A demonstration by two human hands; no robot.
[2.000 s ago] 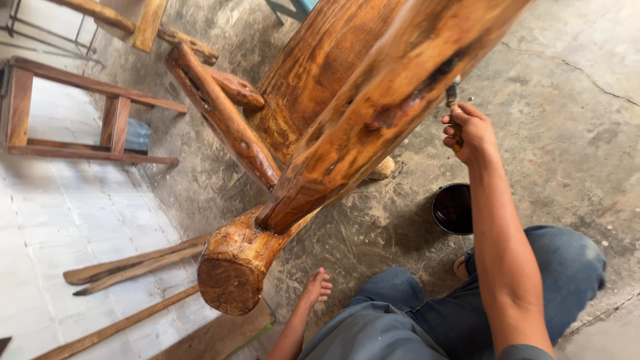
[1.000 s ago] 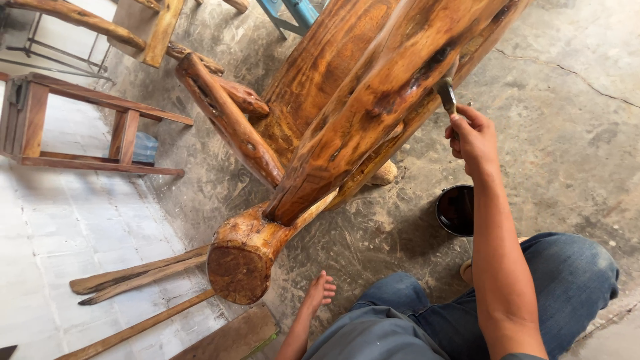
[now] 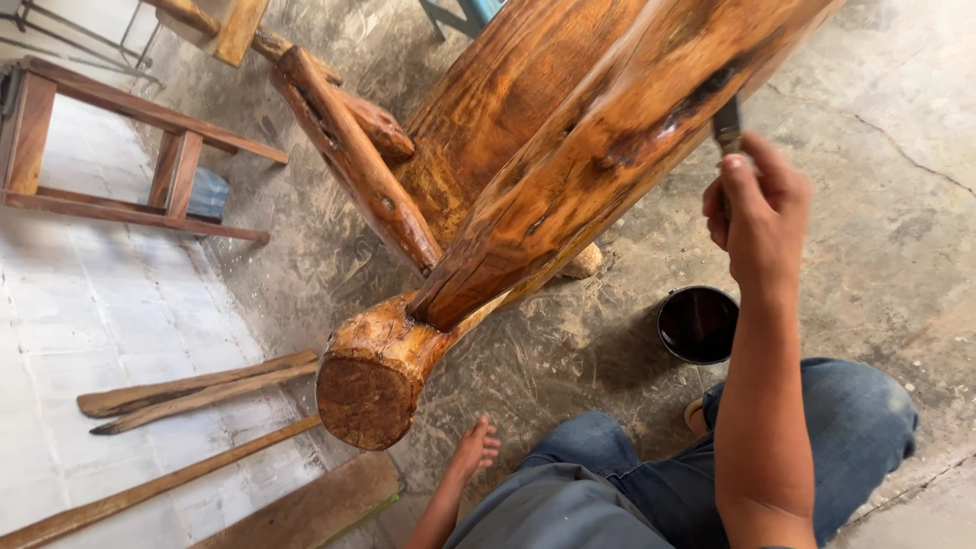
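My right hand (image 3: 762,202) grips a paintbrush (image 3: 728,130) by its handle. The bristles touch a dark hollow in the long rail of a varnished log-wood bench (image 3: 564,183), and the wood around it looks wet and glossy. Below that hand, on the concrete floor, sits a round black container (image 3: 698,325) with dark liquid inside. My left hand (image 3: 476,448) hangs empty near my knee, fingers apart, short of the bench's round log end (image 3: 367,400). A thinner log brace (image 3: 354,160) slants up beside the wide wooden seat slab (image 3: 518,84).
A wooden frame, perhaps a stool (image 3: 179,175), lies at the left near a blue container (image 3: 206,192). Wooden sticks (image 3: 198,389) and a long pole (image 3: 168,484) lean by the white tiled wall (image 3: 46,320). A board (image 3: 305,507) is at the bottom; blue plastic legs (image 3: 461,15) show at the top.
The brush in my right hand has moved a little along the rail, up to the dark hollow. My left hand stays low and empty.
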